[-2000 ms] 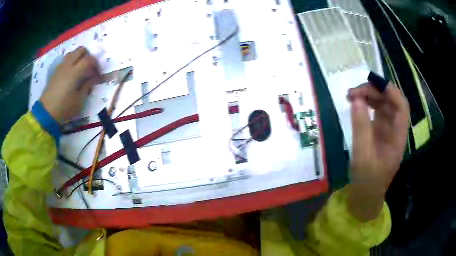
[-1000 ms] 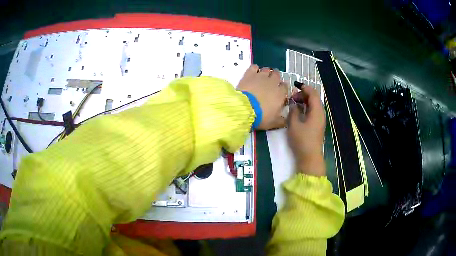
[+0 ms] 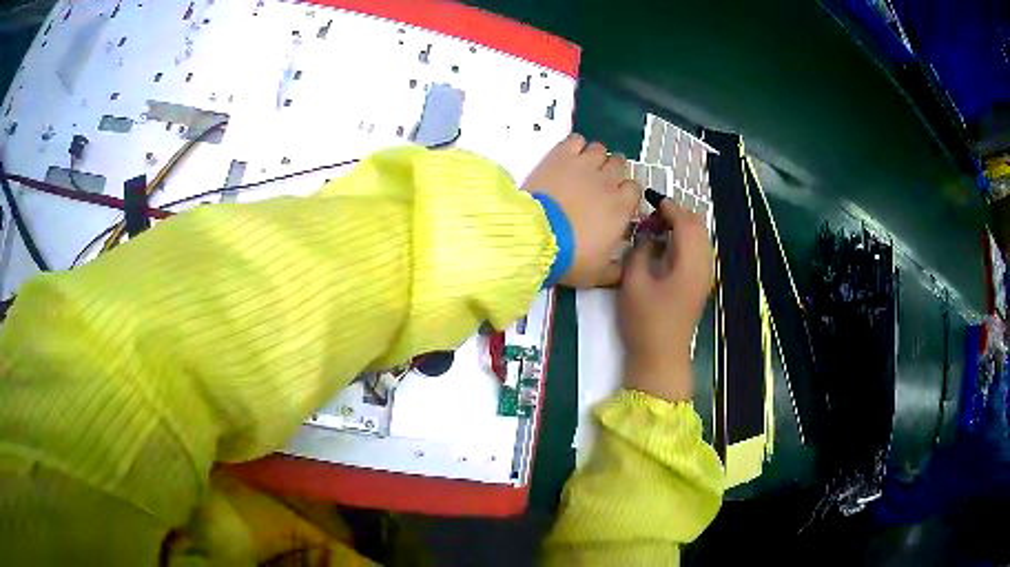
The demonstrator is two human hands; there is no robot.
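My left hand (image 3: 584,210), with a blue wrist strap, reaches across to the pale gridded label sheet (image 3: 678,155) right of the plate. My right hand (image 3: 667,282) meets it there, with a small black tape piece (image 3: 653,198) on a fingertip. The fingers of both hands are close together at the sheet; what lies between them is hidden. The white chassis plate (image 3: 343,66) is left, partly covered by my left sleeve. A black tape strip (image 3: 135,204) crosses its wires.
The red-orange border (image 3: 487,42) edges the plate. A small green circuit board (image 3: 519,382) sits near its right edge. Long black tape sheets (image 3: 740,332) with pale edges lie right of my hands. A shiny black pile (image 3: 853,343) lies further right on the green bench (image 3: 720,61).
My left hand has moved from the plate's left side across to the label sheet. My right hand has moved in beside it. The view has shifted right. Over the last second both hands stay at the sheet.
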